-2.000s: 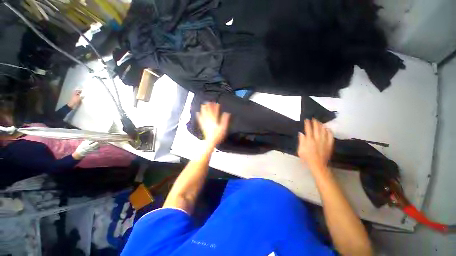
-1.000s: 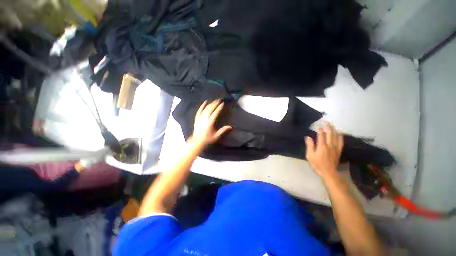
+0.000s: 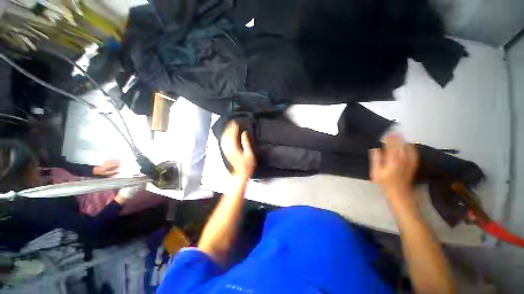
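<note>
A black garment piece lies lengthwise across the white table, with a dark grey patch along its near side. My bare left hand rests on its left end, blurred, fingers pointing away. My bare right hand lies on its right part, fingers bent; whether it pinches the cloth cannot be told. A steam iron with a brown-orange handle stands at the table's right end, partly behind the garment's end, with a red-orange hose running right.
A large black garment heap covers the far side. A wooden block lies on the left. A second iron is near a co-worker in pink, with one bare and one gloved hand. A grey wall bounds the right.
My right hand has moved right along the garment. A grey patch now shows on the garment's near side, and its right end reaches further over the iron. The camera view has shifted slightly.
</note>
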